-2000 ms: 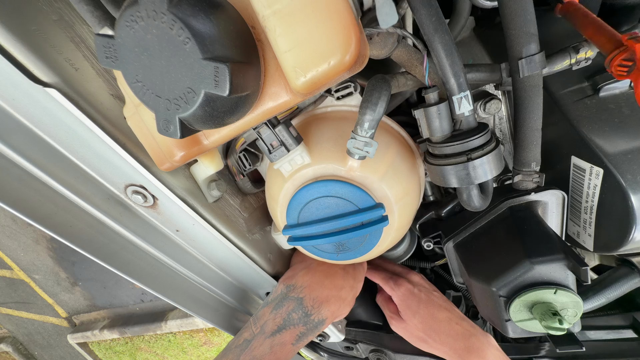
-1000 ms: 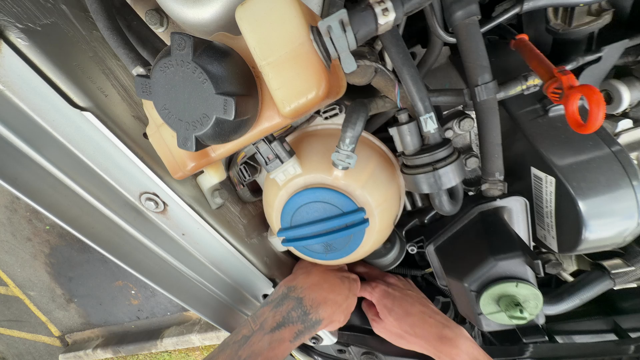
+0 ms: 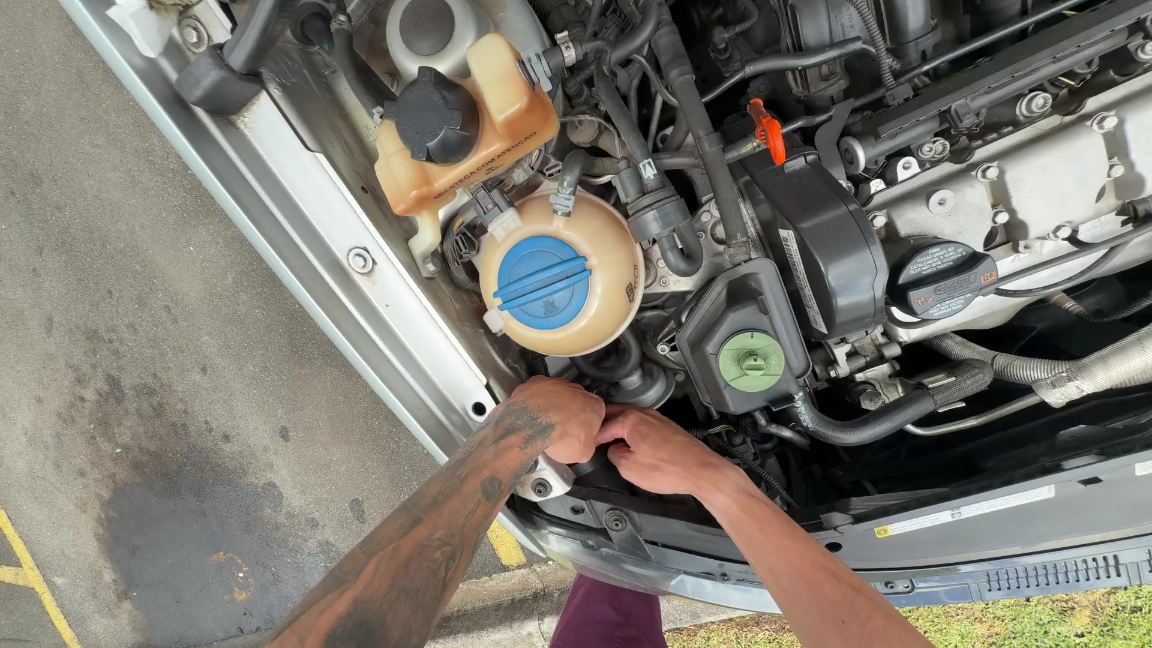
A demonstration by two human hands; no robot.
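Observation:
My left hand [image 3: 560, 418] is curled down into the engine bay just below the coolant expansion tank [image 3: 612, 261], which has a blue screw cap [image 3: 543, 283]. Beside it, my right hand [image 3: 655, 450] is bent with its knuckles against the left hand. The fingertips of both are hidden, so what they hold, if anything, cannot be seen. A black round part with a hose [image 3: 641, 385] lies close above the right hand. To the right of the hands sits a black reservoir [image 3: 711, 335] with a green cap [image 3: 751, 362].
The silver fender edge [image 3: 405, 360] runs along the left, and the front crossmember [image 3: 945, 526] along the bottom. A beige reservoir [image 3: 531, 112] with a black cap [image 3: 436, 115] stands at upper left. An orange dipstick handle [image 3: 767, 131] and the engine's oil cap [image 3: 945, 279] are farther right.
The view has pulled back and shows more of the engine and both forearms. Both hands remain together below the coolant tank.

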